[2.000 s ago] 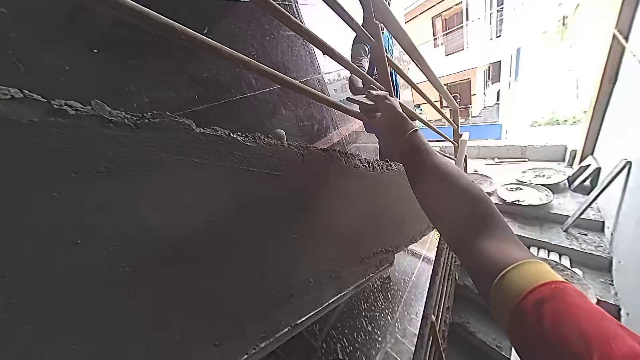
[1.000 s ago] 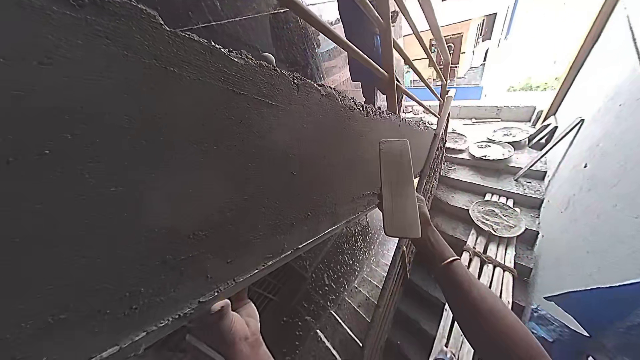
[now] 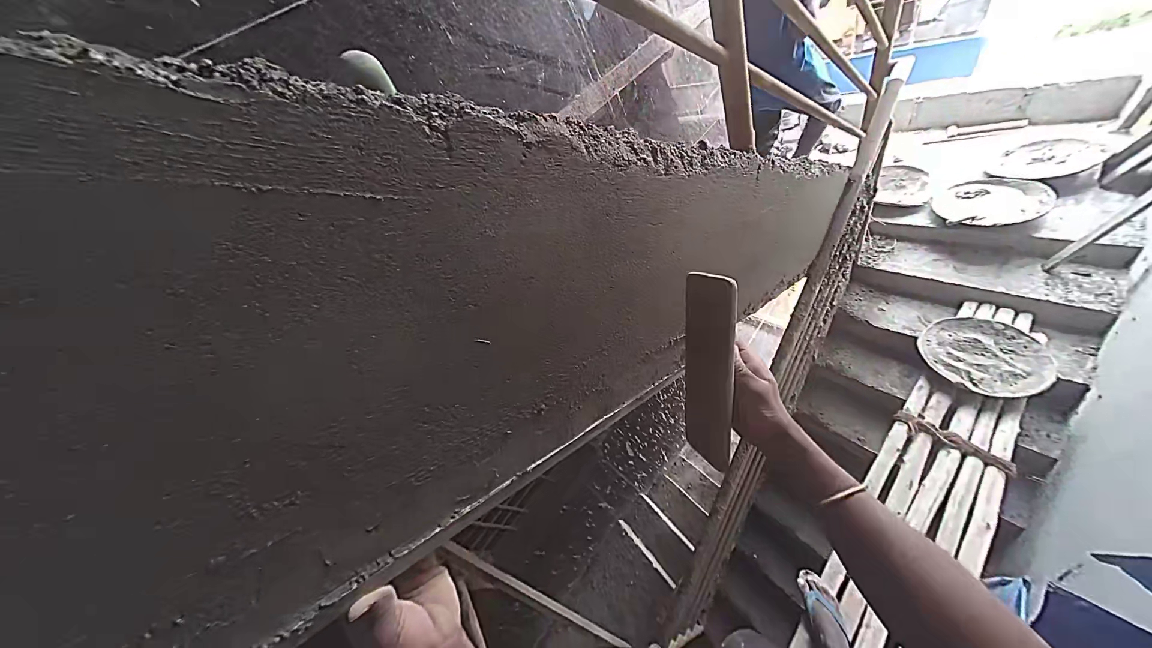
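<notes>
My right hand point(image 3: 758, 391) grips a flat rectangular plastering float point(image 3: 711, 367), held upright with its broad face toward me, beside the lower right part of the plastered wall band point(image 3: 450, 297). The band's face is grey wet mortar, smooth in places and grooved near its rough, crumbly top edge. Below the band's lower edge, at bottom centre-left, my left hand point(image 3: 418, 607) is palm up with the thumb out; part of it is cut off by the frame, and I cannot tell whether it touches the edge or holds anything.
Concrete stairs point(image 3: 972, 270) rise on the right, with a plank walkway of tied poles point(image 3: 945, 477) and a round pan of mortar point(image 3: 987, 355) on it. More pans point(image 3: 994, 201) lie higher up. A metal railing point(image 3: 733, 81) stands above the band; a person point(image 3: 787, 63) is behind it.
Two seconds ago my right hand was up at the railing bars; one second ago it held the float by the band. My left hand has come into view below the band's edge. The view has shifted.
</notes>
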